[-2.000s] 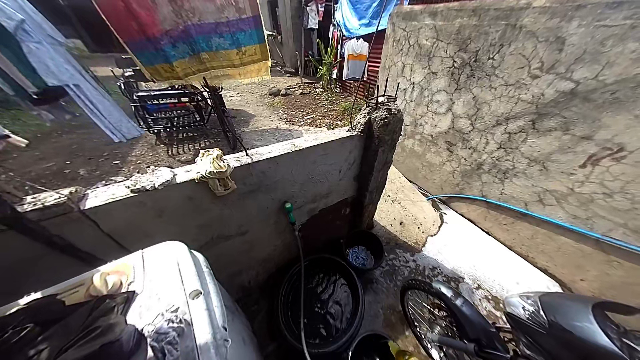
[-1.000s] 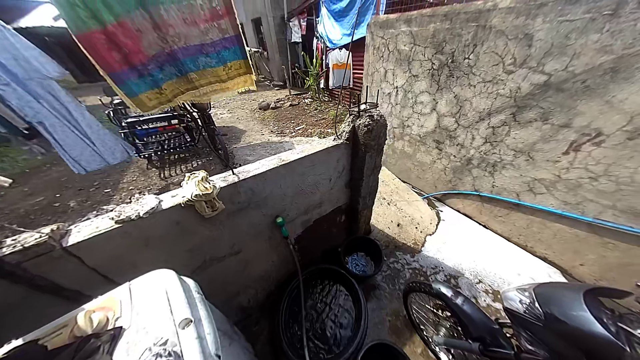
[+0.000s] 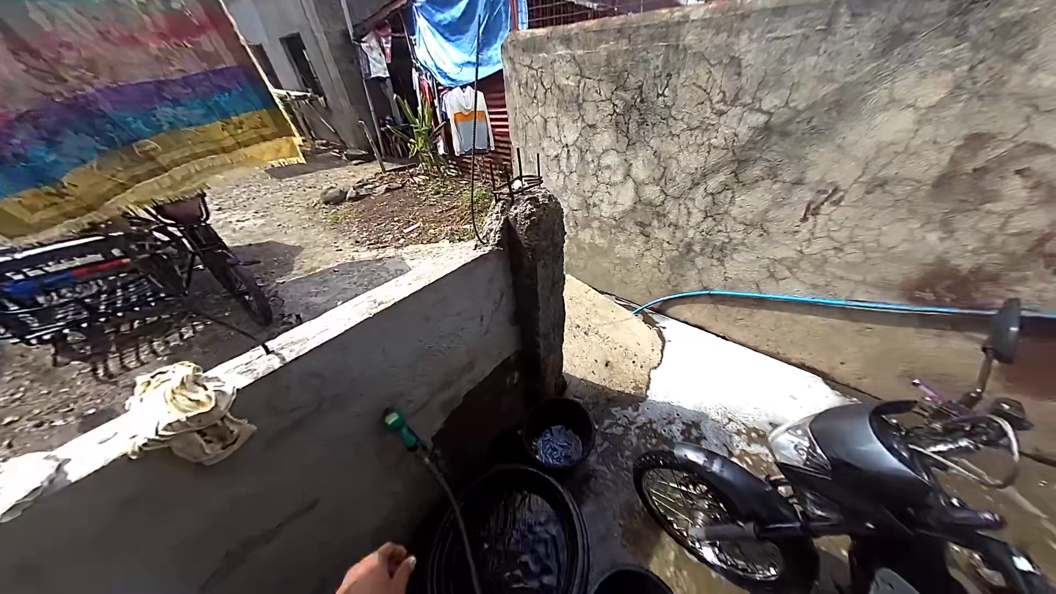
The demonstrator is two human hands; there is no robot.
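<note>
One of my hands, which looks like my left hand (image 3: 378,569), shows at the bottom edge with its fingers bent, left of a large black basin (image 3: 528,532) of dark water. Whether it holds anything is hidden by the frame edge. My right hand is out of view. A hose (image 3: 450,495) hangs over the basin from a green fitting (image 3: 402,429) at the low concrete wall. Behind the basin stands a smaller black bucket (image 3: 569,419) with bluish cloth or water in it. Part of another black container (image 3: 633,582) shows at the bottom.
A dark motorcycle (image 3: 858,462) stands at the right on wet concrete. The low wall (image 3: 371,330), with a crumpled beige cloth (image 3: 188,412) on top, runs to a rough post (image 3: 536,289) with bare rebar. A blue hose (image 3: 767,299) runs along the cracked wall (image 3: 726,148).
A hand has come into view at the bottom edge. The view has turned right and down, so the white container at the lower left is out of view and more of the motorcycle shows.
</note>
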